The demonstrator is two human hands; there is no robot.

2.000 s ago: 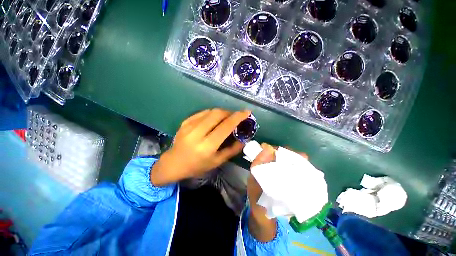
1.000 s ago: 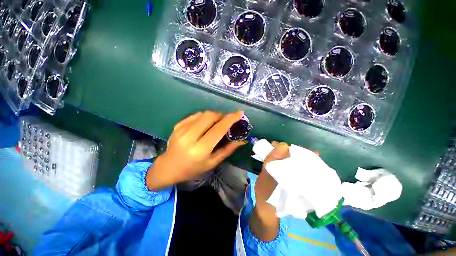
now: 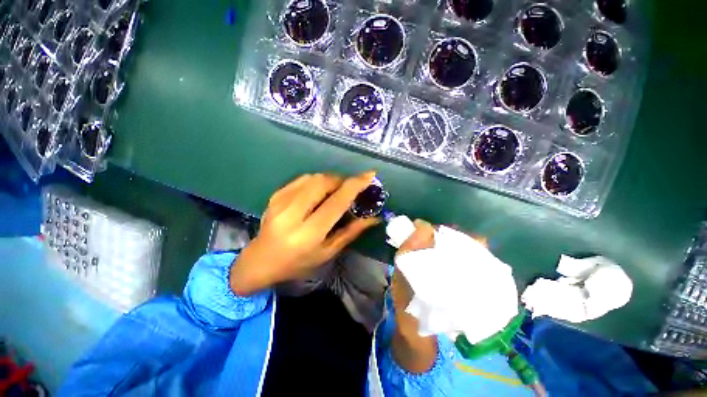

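My left hand (image 3: pixel 302 225) pinches a dark, glossy lens assembly (image 3: pixel 368 199) by its rim between fingertips, in front of the lens tray. My right hand (image 3: pixel 411 310) holds the air gun (image 3: pixel 494 341), whose green body shows below a white wipe (image 3: pixel 457 283) that covers most of the gun and hand. A small blue tip at the wipe's front end points at the lens from close by. The clear lens tray (image 3: pixel 310 122) holds dark lenses in its round pockets; one pocket in the near row is empty and shows a hatched base.
Stacked lens trays (image 3: pixel 93 77) lie at the upper left. A white parts tray (image 3: pixel 116 256) is at the lower left. A crumpled spare wipe (image 3: pixel 581 291) lies on the green bench (image 3: pixel 178 116) at the right. A small-parts tray (image 3: pixel 686 310) is at the right edge. A small blue piece (image 3: pixel 230 15) lies near the top.
The blue tip, hidden two seconds ago, now shows at the front of the wipe. The gun hand has shifted slightly. The lens stays in my left fingertips, and the whole view has shifted a little.
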